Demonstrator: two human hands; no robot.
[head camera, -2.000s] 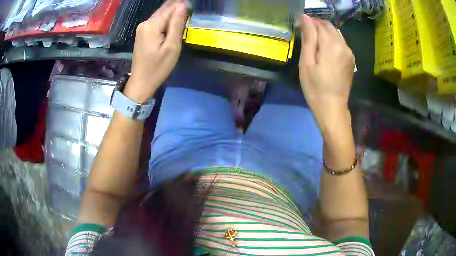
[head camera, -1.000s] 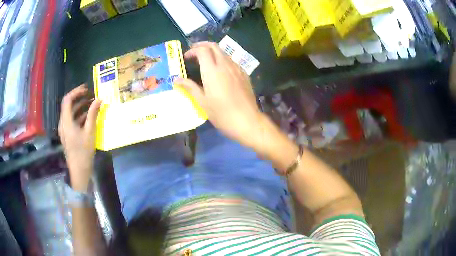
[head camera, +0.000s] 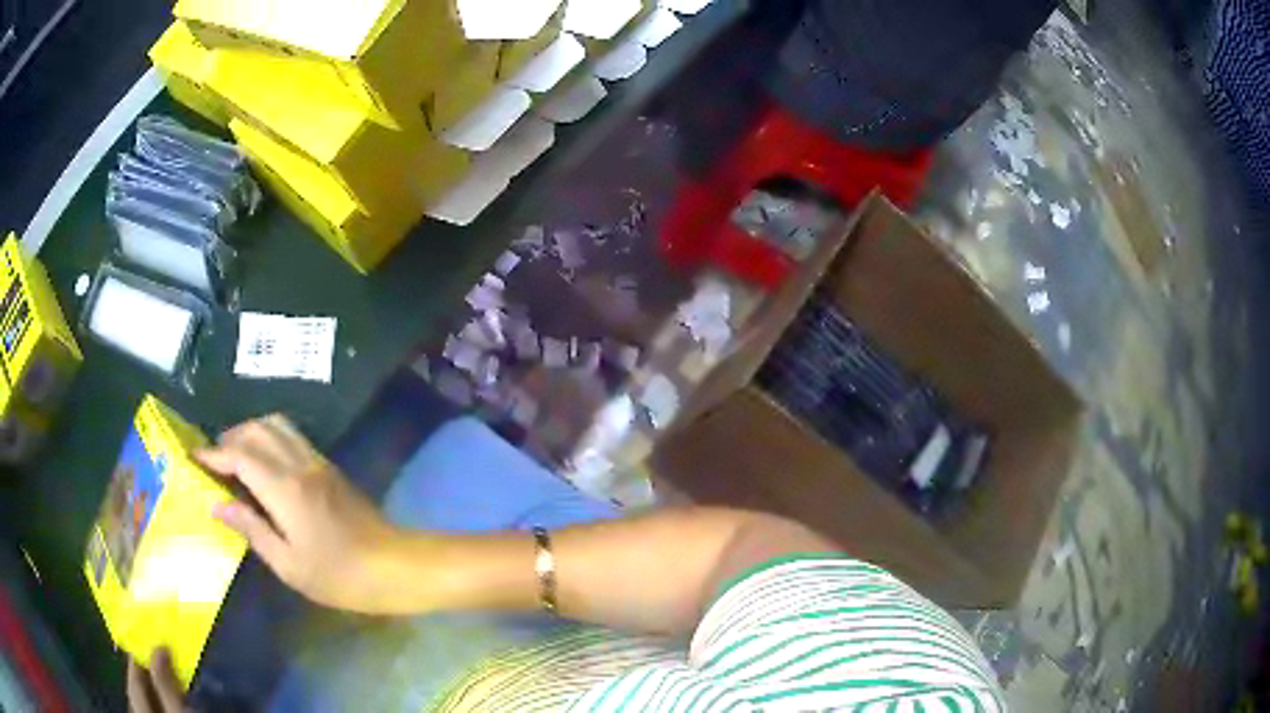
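Observation:
A yellow retail box (head camera: pixel 195 564) lies at the bench's near edge at the lower left, with a coloured picture at its far side and its yellow-white flap towards me. My right hand (head camera: pixel 300 508) is at the box's upper right corner, thumb and fingers at its edge. My left hand (head camera: pixel 156 685) is mostly cut off by the bottom edge; only fingertips show at the box's lower end, and its grip is hard to tell. A white barcode label sheet (head camera: pixel 286 347) lies flat on the green bench.
Grey bagged items (head camera: pixel 181 195) and a clear pouch (head camera: pixel 144 320) lie behind the label sheet. Open yellow boxes (head camera: pixel 334 126) are stacked beyond. Another yellow box (head camera: pixel 31 334) stands at far left. On the floor are an open carton (head camera: pixel 891 418), paper scraps and a red stool (head camera: pixel 738 251) with a person on it.
The view has swung right, bringing the floor carton into sight. The box appears farther left and turned. My right hand remains at its edge; my left is now mostly out of the picture.

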